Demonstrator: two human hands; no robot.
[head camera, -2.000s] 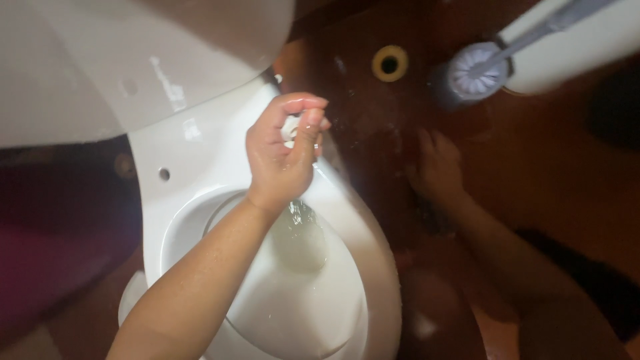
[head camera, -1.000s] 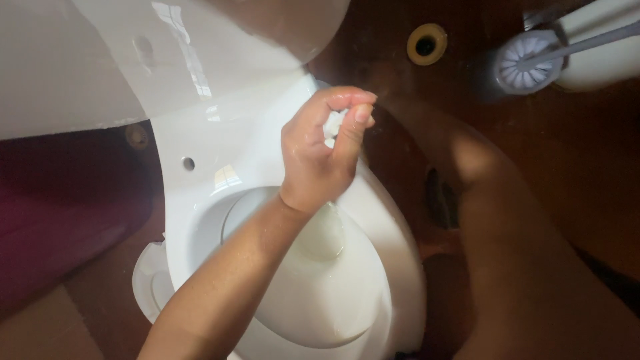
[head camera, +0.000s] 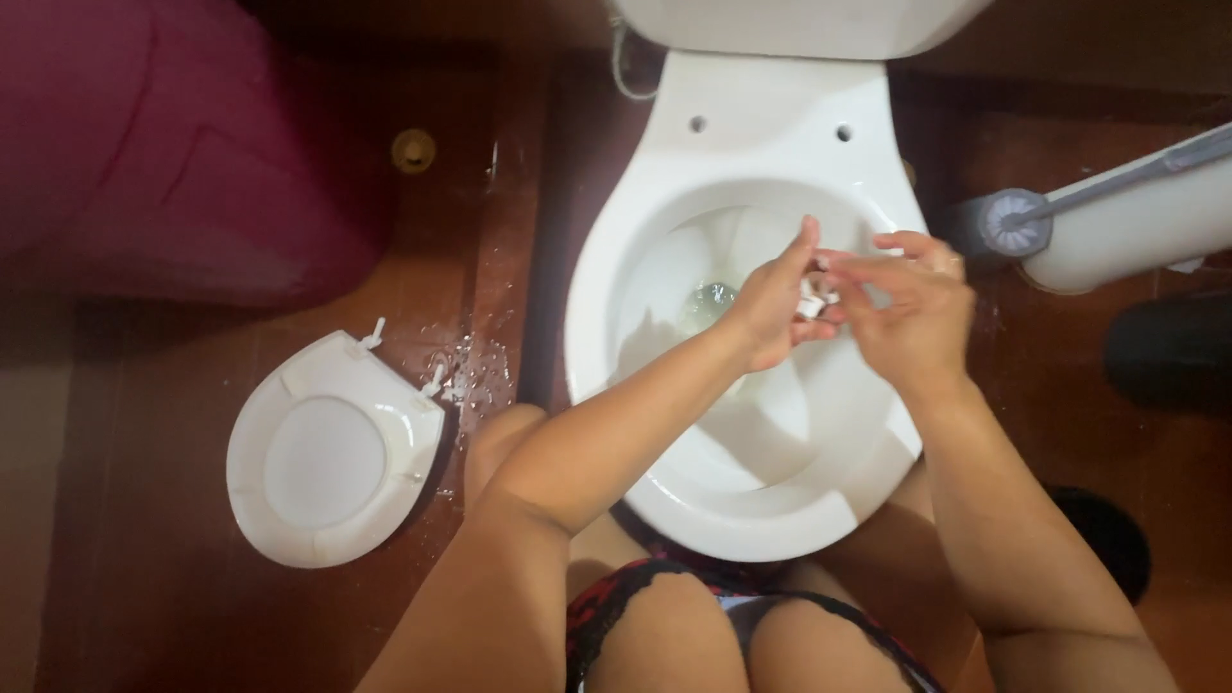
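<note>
Small white plastic pieces (head camera: 814, 297) lie in my left hand (head camera: 775, 303), over the right part of the bowl of a white ceramic toilet (head camera: 599, 289). My right hand (head camera: 910, 313) is beside it, its fingertips touching or very near the pieces; blur hides whether it grips one. Two bolt holes show in the toilet's rear deck, and no seat is on the rim. A white toilet seat with its lid (head camera: 332, 462) lies on the floor at the left, two white hinge bolts sticking out of it.
Water drops wet the reddish-brown floor (head camera: 481, 375) beside the seat. A large magenta container (head camera: 173, 154) stands at the upper left. To the right are a toilet brush (head camera: 1015, 221), a white cylindrical object (head camera: 1136, 212) and a dark object (head camera: 1169, 351). A brass-coloured floor fitting (head camera: 414, 151) is at upper left.
My right hand has come up from the floor area right of the toilet to meet my left hand over the bowl. My left hand has opened from its curled grip. The view has turned and widened.
</note>
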